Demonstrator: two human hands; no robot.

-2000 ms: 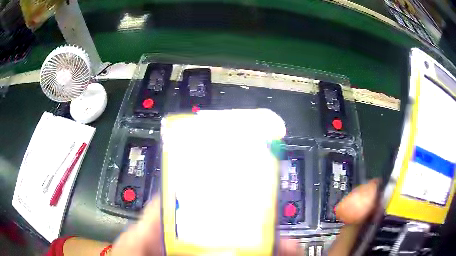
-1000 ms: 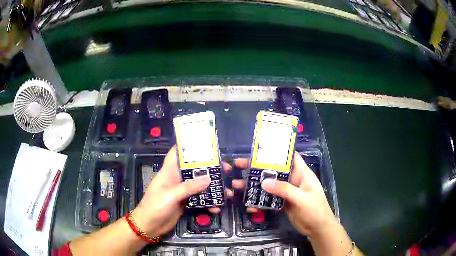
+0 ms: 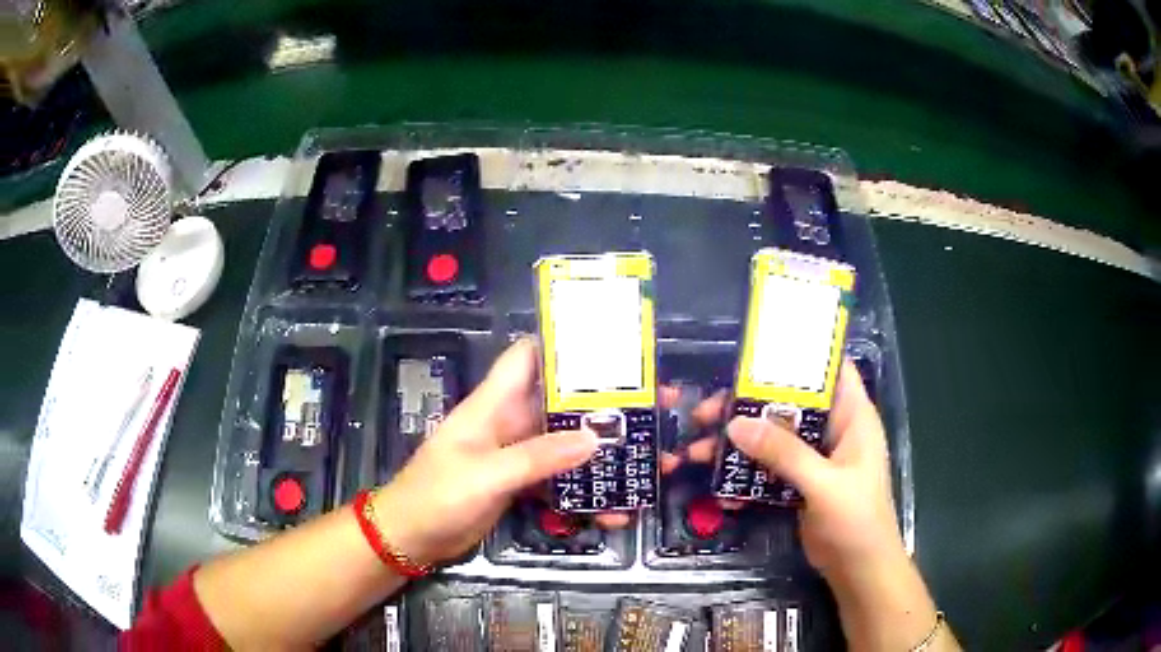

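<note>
My left hand [image 3: 490,446] holds a feature phone [image 3: 597,334] upright over the tray, its yellow-bordered white screen facing me and my thumb on the upper keypad. My right hand [image 3: 815,465] holds a second feature phone [image 3: 797,329] to its right, slightly tilted, thumb on its keypad near the centre key. Both screens are bright white. The phones are apart. Below them lies a clear blister tray [image 3: 242,382] with several black phones lying back side up, such as one [image 3: 306,420] with a red spot. Some phones are partly hidden behind my hands.
A row of batteries [image 3: 522,624] lies at the tray's near edge. To the left are a paper sheet [image 3: 77,420] with a red pen [image 3: 143,448] and a pale pen [image 3: 121,439], and a white fan [image 3: 112,201] behind. A green conveyor [image 3: 573,77] runs beyond a pale strip.
Two seconds ago both phones were close to the camera; they came down over the tray. Since one second ago, they appear further right and slightly higher in view, along with the shifted scene.
</note>
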